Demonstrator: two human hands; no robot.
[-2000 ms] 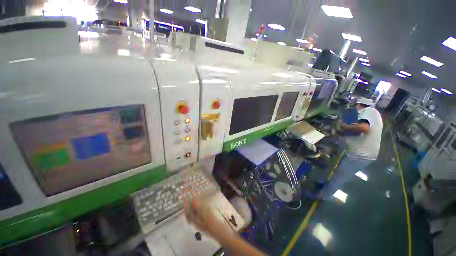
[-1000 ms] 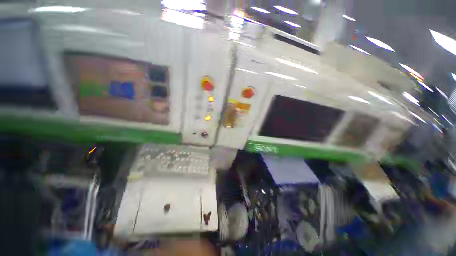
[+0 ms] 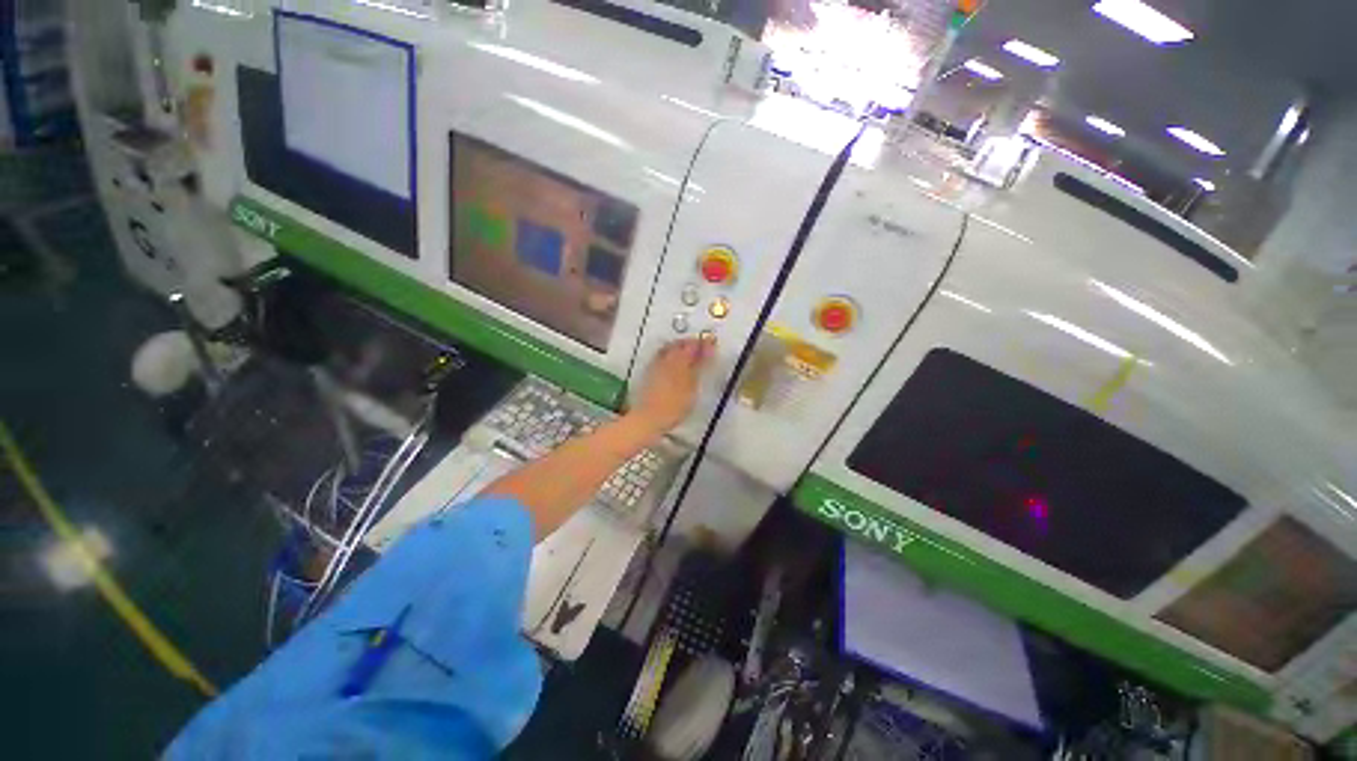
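Note:
My left hand (image 3: 674,385) is at the button panel (image 3: 682,271) of the white machine, its fingertips at the lower lit button. The hand is small, its fingers look bent, and I see nothing held in it. The arm in a blue sleeve (image 3: 402,632) crosses over the keyboard (image 3: 543,419) and hides part of it. A red emergency stop button (image 3: 716,266) sits above the hand. The operator monitor (image 3: 542,243) shows green and blue blocks. My right hand is out of the picture.
A second emergency stop button (image 3: 835,315) is to the right. A dark safety cover (image 3: 1042,473) shows a red light. A document sheet (image 3: 938,636) lies below the green stripe, another (image 3: 347,107) is on the left cover. The mouse shelf (image 3: 558,572) is below the keyboard.
The view has swung left and tilted. My left arm has come in from the lower left and its hand is now at the panel. The hand seen earlier over the keyboard is gone from view.

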